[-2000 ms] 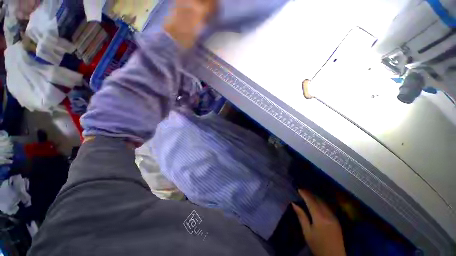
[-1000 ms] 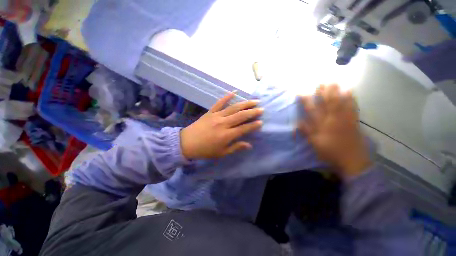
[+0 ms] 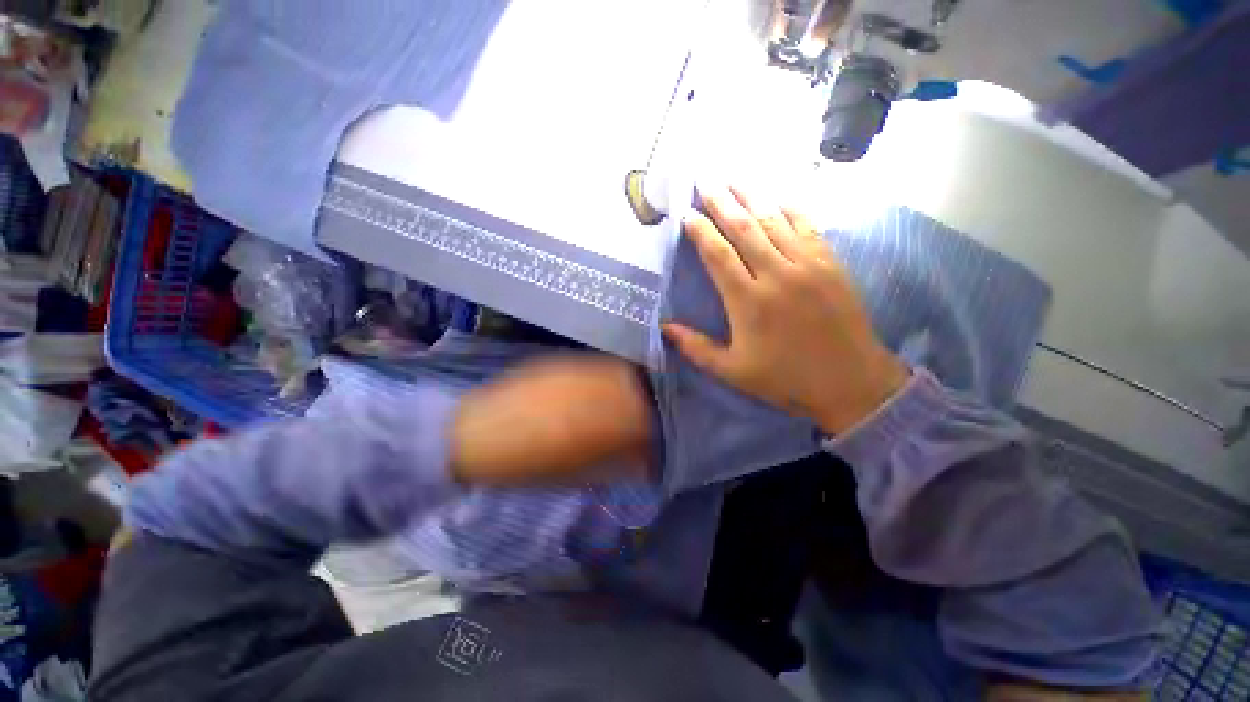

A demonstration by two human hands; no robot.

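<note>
A blue striped fabric panel (image 3: 932, 295) lies on the white sewing machine table (image 3: 548, 151) and hangs over its front edge. My right hand (image 3: 788, 309) lies flat on the panel with its fingers apart, below the machine's needle area. My left hand (image 3: 555, 418) is blurred at the panel's left edge, below the table edge; its fingers are hidden, so its grip cannot be told. More striped fabric (image 3: 494, 528) is gathered over my lap.
A larger blue fabric piece (image 3: 343, 96) lies over the table's left end. The machine's dark round knob (image 3: 860, 107) hangs above the table. A grey edge ruler (image 3: 480, 247) runs along the front edge. A blue plastic basket (image 3: 172, 350) is at the left, another blue lattice (image 3: 1199, 645) at the lower right.
The striped panel has come from the lap onto the table and now lies flatter. My right hand has moved left on it and stays flat. My left hand has dropped from the table edge toward the lap.
</note>
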